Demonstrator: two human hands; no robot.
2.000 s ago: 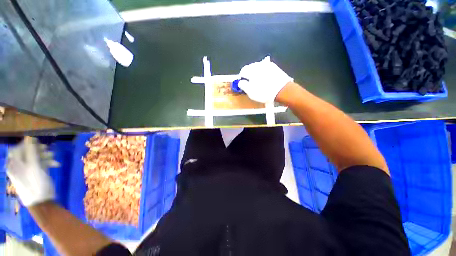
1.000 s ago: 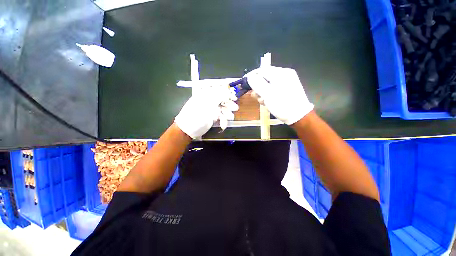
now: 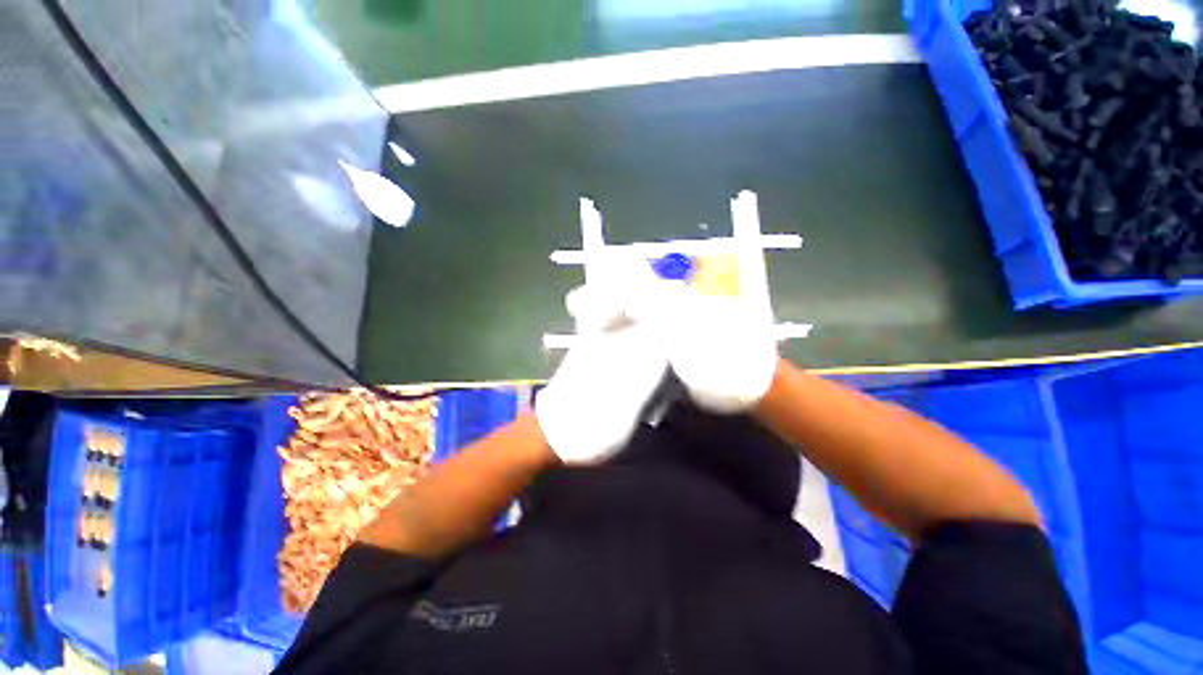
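Observation:
The blue fixture (image 3: 673, 266) sits on the tan pad (image 3: 719, 276), which is framed by crossing strips of masking tape (image 3: 755, 264) on the dark green bench. My left hand (image 3: 604, 385), in a white glove, is just below the pad at the bench edge. My right hand (image 3: 720, 346), also gloved in white, is beside it, over the pad's lower edge. The fingers of both hands meet and look overexposed. Whatever is between them is hidden, so I cannot tell if a part is held.
A blue crate (image 3: 987, 172) of black parts (image 3: 1102, 145) stands at right. A white squeeze bottle (image 3: 380, 194) lies on the grey sheet at left. Below bench level are tan parts (image 3: 346, 481), a blue tray with parts in a row (image 3: 172, 514) and an open blue crate (image 3: 1135, 488).
Both hands have moved from the blue fixture down towards the bench edge, and the fixture now shows uncovered. The dark part seen between the fingers earlier is no longer visible. The head view has shifted.

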